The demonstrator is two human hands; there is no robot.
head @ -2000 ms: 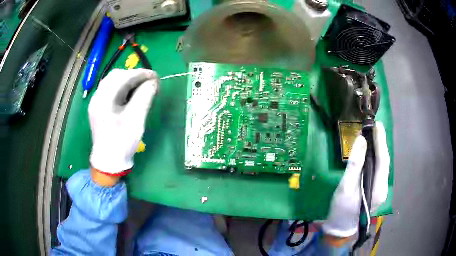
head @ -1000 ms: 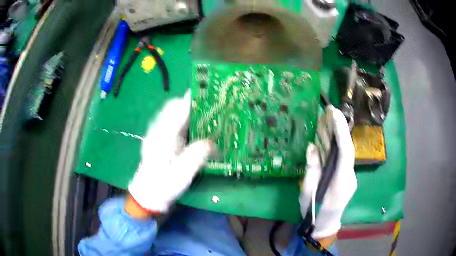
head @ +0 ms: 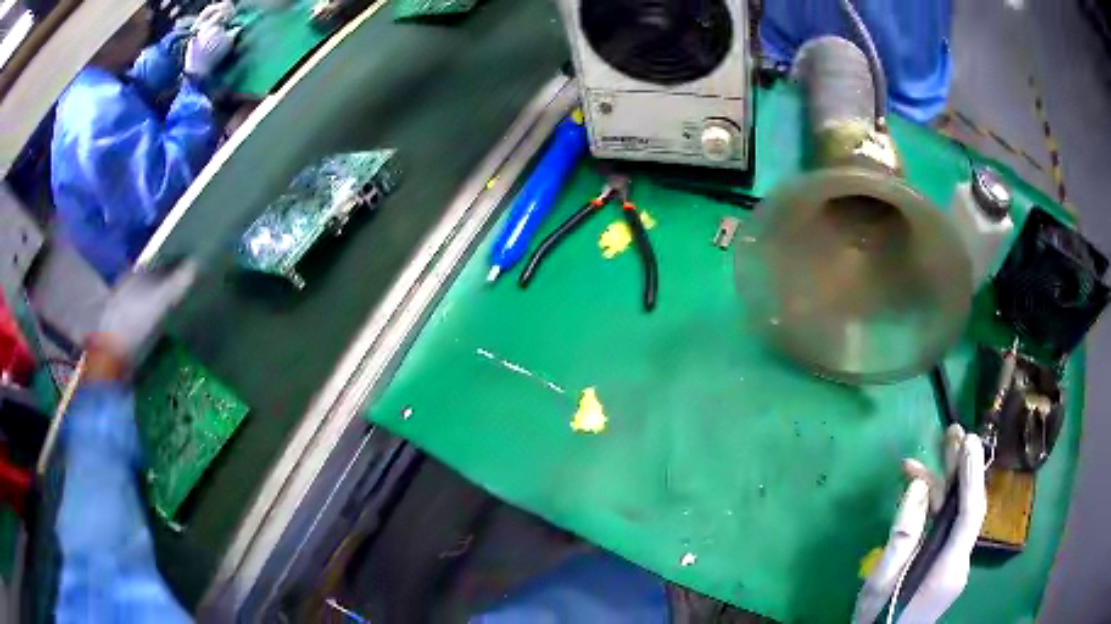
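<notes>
A green circuit board (head: 189, 427) lies on the dark green conveyor at the lower left, beside my left forearm. My left hand (head: 140, 311), in a white glove, is blurred at the board's upper end; I cannot tell whether its fingers grip the board. My right hand (head: 932, 524), also gloved, is at the lower right over the mat, closed around the black handle of the soldering iron (head: 938, 530). The iron's tip cannot be made out. A thin strand of solder wire (head: 521, 369) lies on the green mat (head: 694, 463).
Another board (head: 311, 217) lies farther up the conveyor. Cutters (head: 619, 226), a blue tube (head: 539, 201) and a grey-white box (head: 668, 128) are at the mat's back left. The fume hood (head: 853, 287), iron stand (head: 1026, 414), sponge (head: 1009, 506) and fan (head: 1054, 287) are right. People in blue (head: 110, 171) stand beyond.
The board left the mat under the hood; a board now lies by my left arm on the conveyor. My left hand moved far left. The view turned left. My right hand kept the iron.
</notes>
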